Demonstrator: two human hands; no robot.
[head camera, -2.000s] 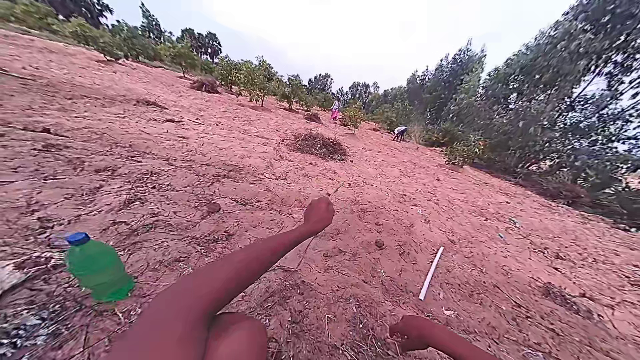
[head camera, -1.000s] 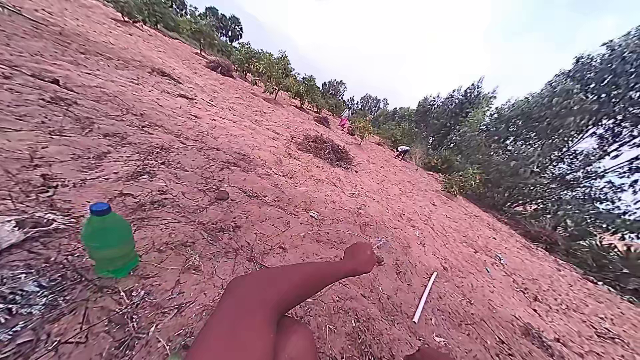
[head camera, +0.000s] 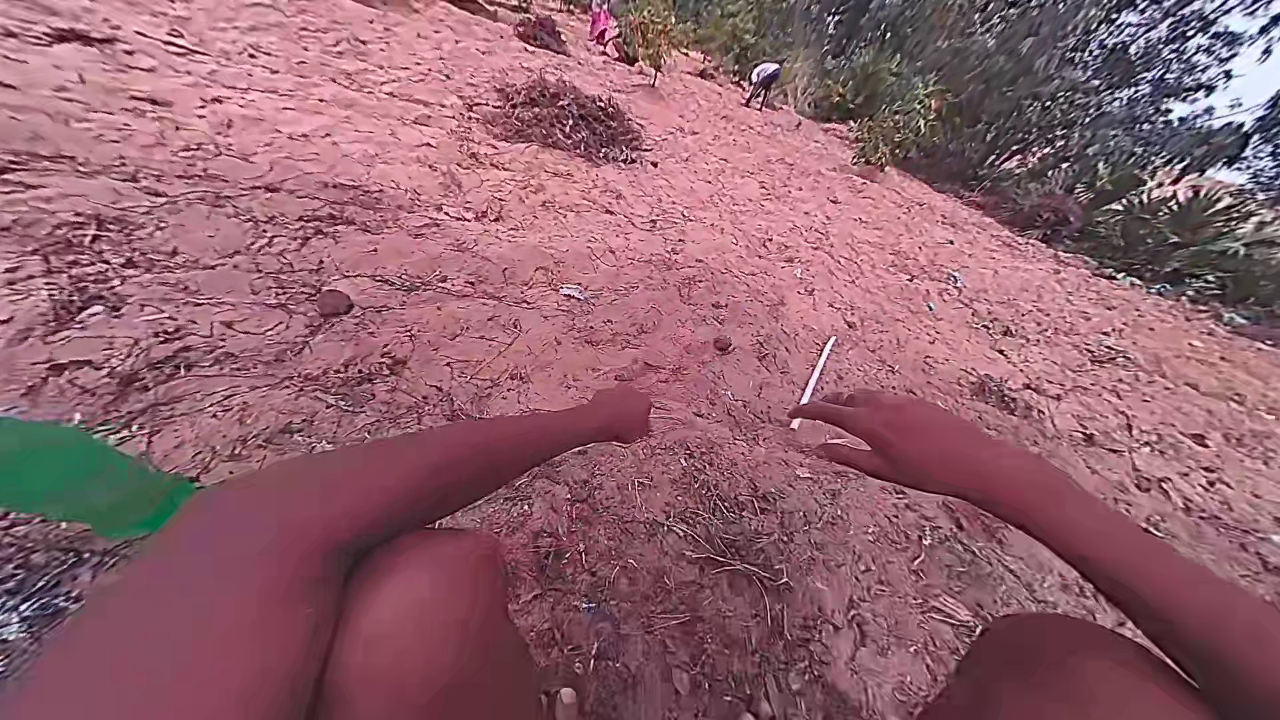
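My left hand (head camera: 622, 414) is closed low over the reddish soil near the middle, and whether something thin is inside its fist cannot be told. To its right, my right hand (head camera: 870, 430) spreads its fingers beside the lower end of a thin white stick or tube (head camera: 815, 380) lying on the ground. Loose dry stalks and roots (head camera: 720, 555) are scattered on the soil between my knees. A green plastic bottle (head camera: 85, 475) is at the left edge, partly cut off by the frame and my left arm.
A heap of dry brush (head camera: 565, 115) lies farther up the field. A bent-over person (head camera: 764, 80) and another in pink (head camera: 603, 28) are in the distance. Bushes and trees (head camera: 980, 90) line the right side. Small clods, one a round clod (head camera: 334, 302), dot the ground.
The view has tipped down. My right hand, closed low in the frame two seconds ago, is now spread by the white stick. The bottle, earlier in full view, is now cut off at the left.
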